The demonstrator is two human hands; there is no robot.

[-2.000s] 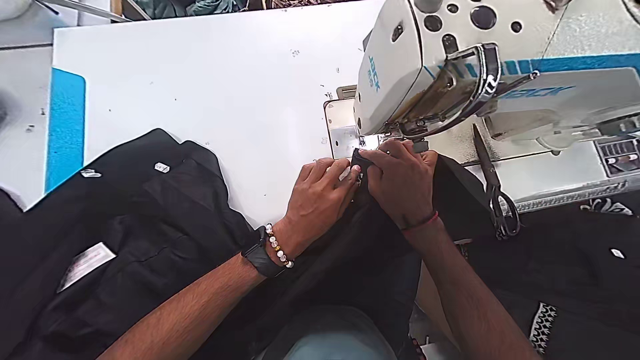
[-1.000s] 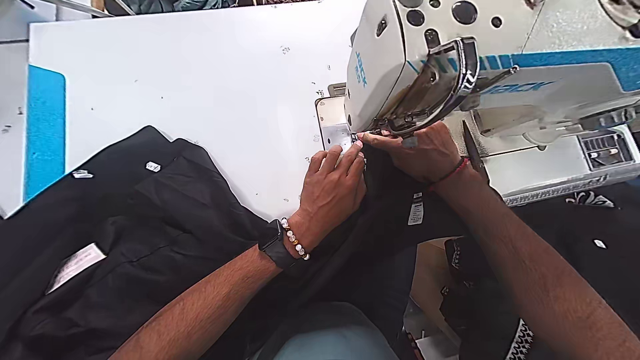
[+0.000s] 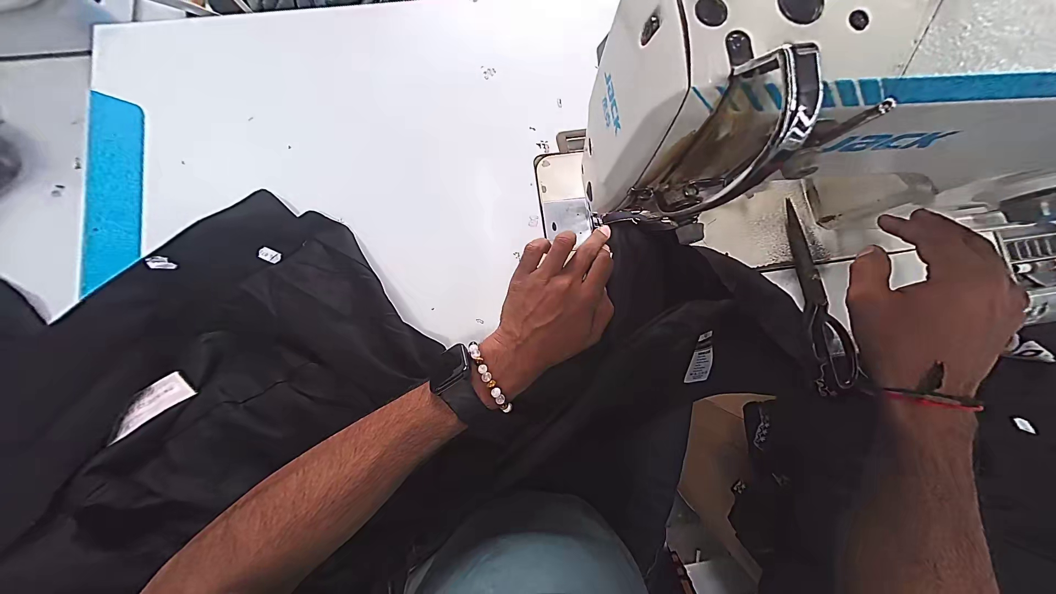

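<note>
A Jack sewing machine (image 3: 742, 107) stands at the upper right, its needle area partly hidden by its head. Beside the metal needle plate (image 3: 563, 194), my left hand (image 3: 557, 301) presses black fabric (image 3: 652, 289) with its fingertips at the presser foot. The fabric runs under the machine head and down over my lap; a white care label (image 3: 700, 359) shows on it. My right hand (image 3: 936, 297) is off the fabric, held over the machine bed at the right, fingers apart and empty. Metal scissors (image 3: 813, 305) lie just left of it.
More black garments (image 3: 272, 371) with small white tags cover the left part of the white table (image 3: 330, 107). Another dark garment (image 3: 1023, 478) lies at the lower right. Bits of thread are scattered on the tabletop.
My right hand has left the fabric at the presser foot and moved right, past the scissors. My left hand stays beside the presser foot.
</note>
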